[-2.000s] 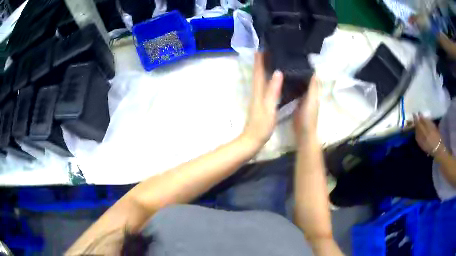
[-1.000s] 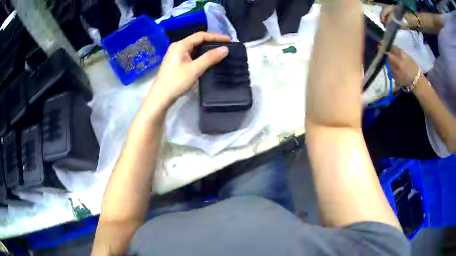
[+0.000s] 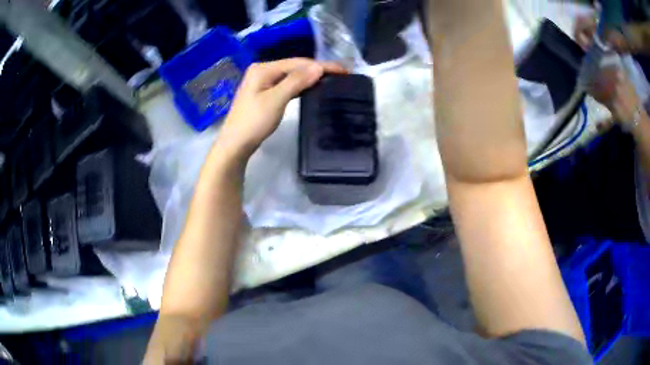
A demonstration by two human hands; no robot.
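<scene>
A black plastic housing point(image 3: 338, 132) with a slotted face up stands on crumpled white wrap point(image 3: 274, 187) on the white-covered bench in front of me. My left hand point(image 3: 274, 93) is at its far left corner, with thumb and fingers closed on the top edge. My right forearm reaches forward past the right side of the housing. My right hand is cut off by the top edge of the picture.
A blue bin point(image 3: 207, 78) with small silvery bits lies left of my left hand, with another blue tray point(image 3: 285, 41) beside it. Black housings point(image 3: 95, 196) stand in rows at the left. At the right are another person's hands point(image 3: 606, 78), a hose and blue crates point(image 3: 631, 289).
Since two seconds ago, a housing has come to stand in front of me and my right arm has stretched forward. In the last second the view has shifted slightly; my left hand stays at the housing.
</scene>
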